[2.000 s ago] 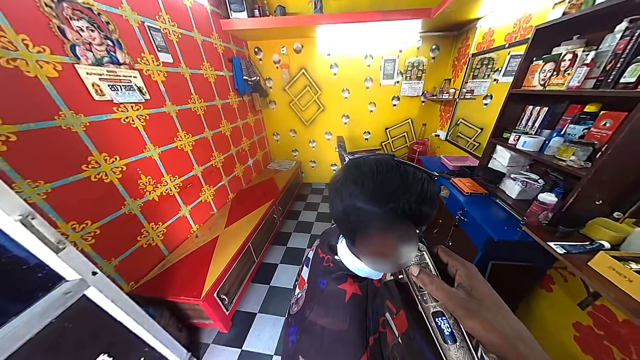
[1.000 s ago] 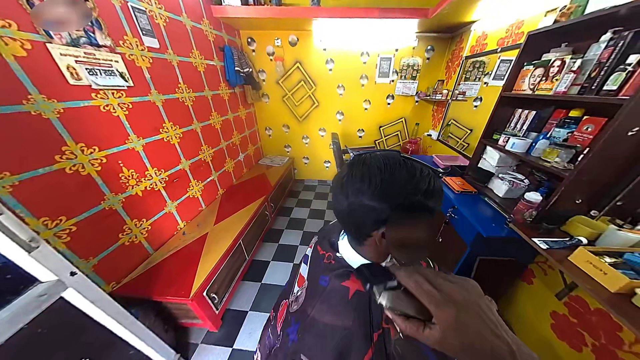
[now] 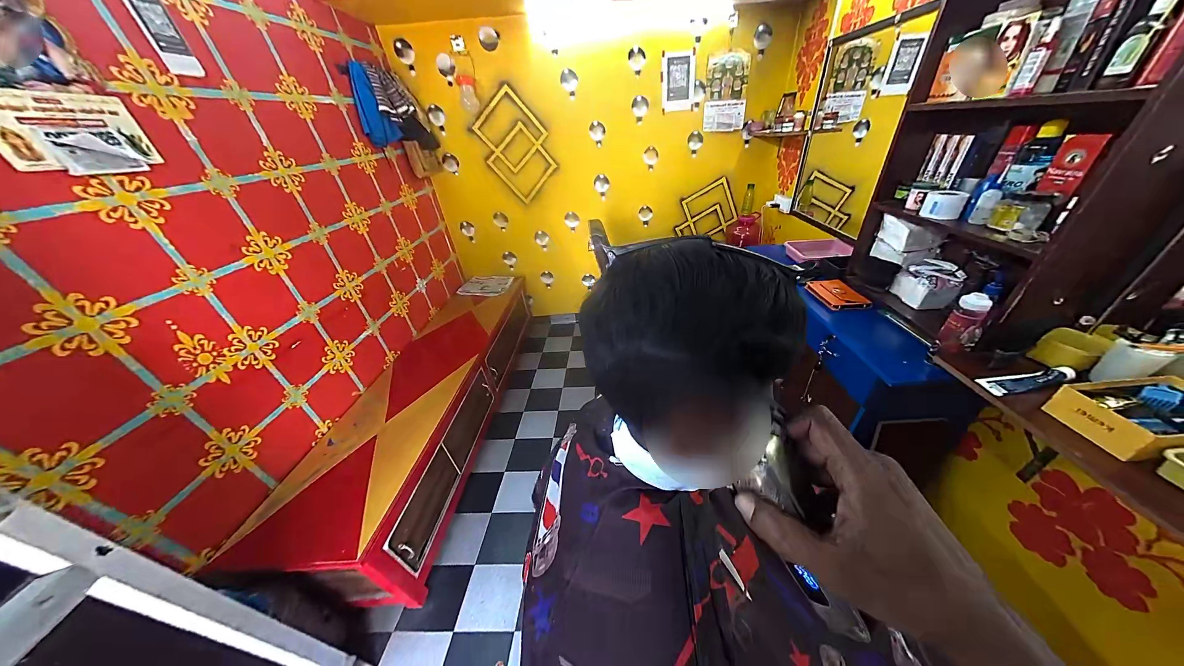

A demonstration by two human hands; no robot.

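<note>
A seated person with short black hair (image 3: 689, 324) wears a dark barber's cape (image 3: 629, 564) with red stars, and a white neck strip (image 3: 643, 458) lies round the neck. My right hand (image 3: 860, 518) holds an electric hair clipper (image 3: 782, 472) with a metallic body beside the person's jaw and neck. Its thumb and fingers are on the clipper, and a small blue display glows lower on the body. The cutting end is partly hidden by the hand and a blurred area. My left hand is not visible.
A red and yellow bench (image 3: 398, 407) runs along the left wall. At the right stand a blue cabinet (image 3: 879, 347), dark wooden shelves (image 3: 1027, 102) with bottles and boxes, and a yellow box (image 3: 1101, 425) of tools. A white frame (image 3: 139, 601) crosses the lower left.
One second ago my right hand was more closed around the clipper at the neck; now its fingers are more spread and the clipper's display shows. The person's head has tilted further down.
</note>
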